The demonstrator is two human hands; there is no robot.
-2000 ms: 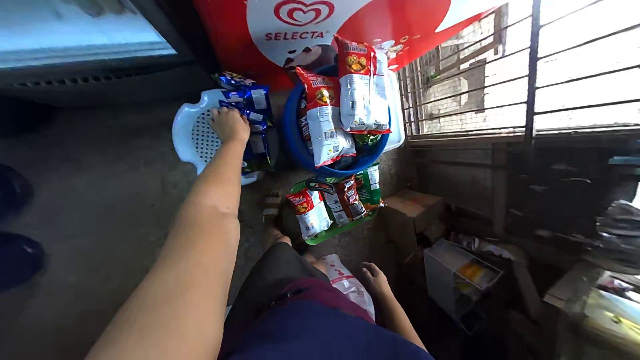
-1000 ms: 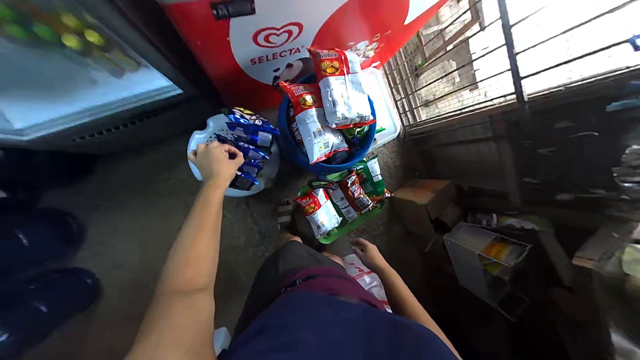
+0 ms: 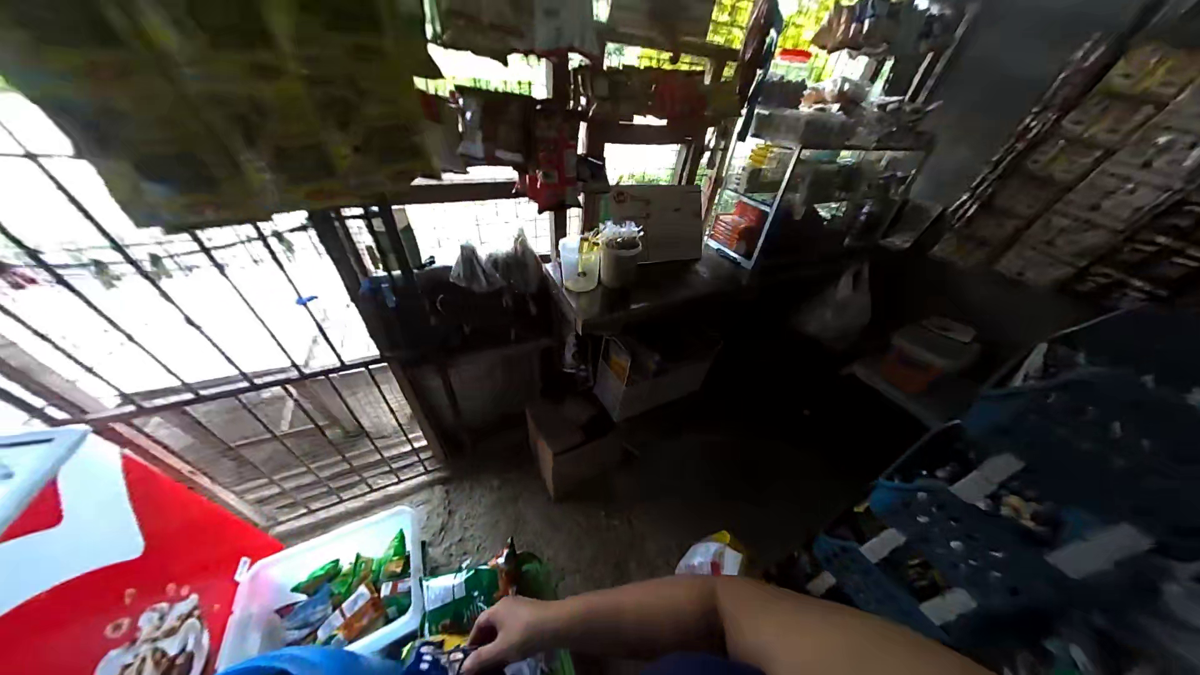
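Observation:
My right hand (image 3: 506, 633) reaches in from the lower right, its fingers bent down over snack packs at the bottom edge. Beside the fingertips lies a dark blue pack (image 3: 427, 659); whether they grip it cannot be made out. A green snack pack (image 3: 459, 600) lies just above the hand. To the left, a white plastic bin (image 3: 246, 609) holds several green, orange and blue packs. Part of a blue tub (image 3: 309, 662) shows below the bin. My left hand is out of view. A white plastic bag with red and yellow (image 3: 712, 555) lies beyond my forearm.
A red and white freezer (image 3: 94, 553) stands at the lower left, beside a barred metal grille (image 3: 253, 384). Ahead are a cardboard box (image 3: 572, 450) and a table (image 3: 647, 292) with plastic containers. Blue plastic crates (image 3: 975, 506) are stacked at the right.
The view has swung far toward the grille and table. My left hand, earlier at the blue packs in the white basket, has left view. My right hand has moved from beside my legs to the snack packs.

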